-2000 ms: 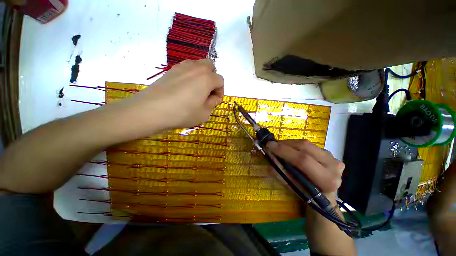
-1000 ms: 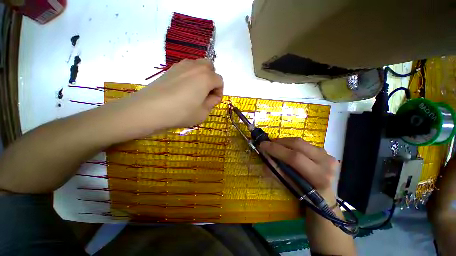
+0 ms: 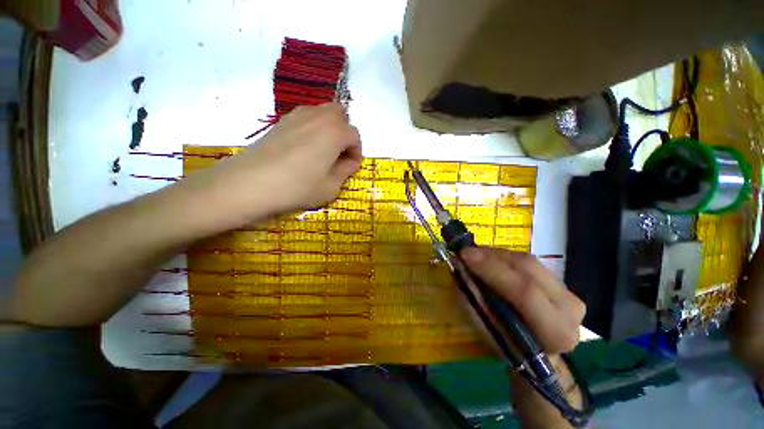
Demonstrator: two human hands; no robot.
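Observation:
The amber flexible circuit sheet point(image 3: 281, 289) lies on the white bench, with rows of red and dark lead wires across its left part. My right hand point(image 3: 528, 293) holds the soldering iron point(image 3: 494, 306); its metal tip and thin feed tube point at the sheet's upper part, right of my left fingers. My left hand point(image 3: 314, 151) rests over the sheet's upper edge with its fingers pinched together. Its fingertips are partly hidden, and I cannot tell whether they hold a wire. The red and black wire bundle point(image 3: 310, 75) lies just beyond my left hand.
A brown carton point(image 3: 519, 59) stands at the back, with a yellowish tin point(image 3: 565, 130) beside it. The black soldering station point(image 3: 595, 251) and green-rimmed solder spool point(image 3: 683, 176) are at right. Amber sheets point(image 3: 716, 260) lie beyond. A red container point(image 3: 88, 29) is far left. A person's arm shows at the right edge.
The iron's tip has moved right, away from my left fingertips, where it was a second ago. The whole view has shifted slightly. My left hand keeps its pinched pose.

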